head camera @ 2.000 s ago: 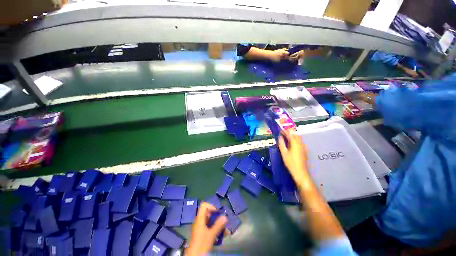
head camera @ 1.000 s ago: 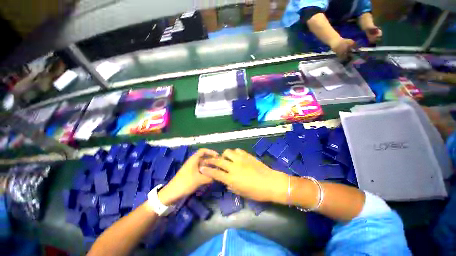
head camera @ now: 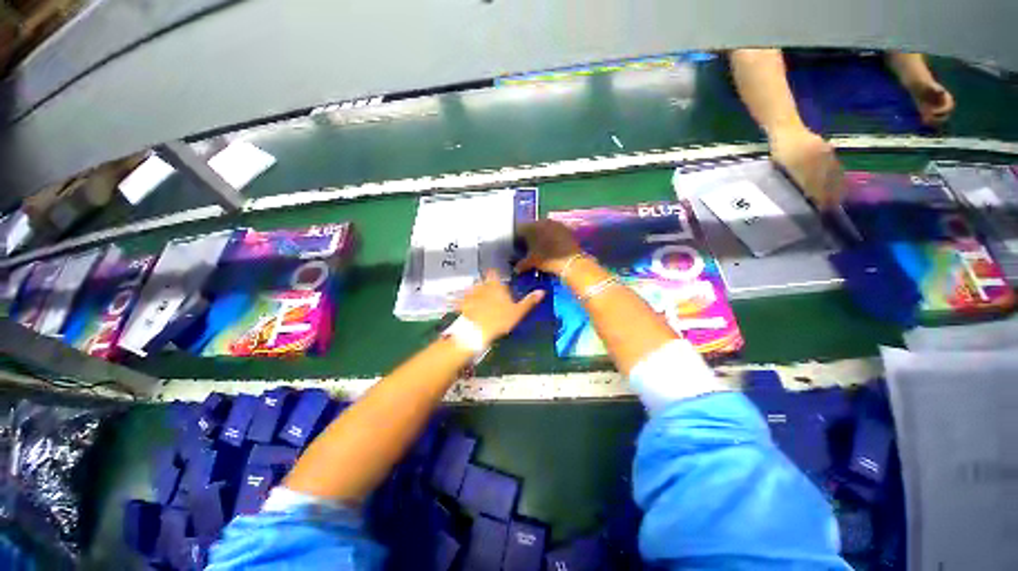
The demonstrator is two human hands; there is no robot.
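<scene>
An open box tray, pale grey-white with a white leaflet inside, lies on the green belt ahead of me. My left hand is at the tray's near right part, fingers spread. My right hand is at the tray's right side, fingers bent down over a dark blue carton piece between my hands. The fingers partly hide this piece, and I cannot tell how firmly either hand holds it. The bright printed cover lies just right of my right hand.
Small dark blue cartons are heaped on the near bench. Crumpled clear bags lie at left and grey sheets at right. More open boxes lie along the belt. Another person's hand reaches over a tray. A grey shelf crosses above.
Both my hands have moved forward from above the carton heap to the open tray on the belt. The opposite person's hand has come down over the tray at right.
</scene>
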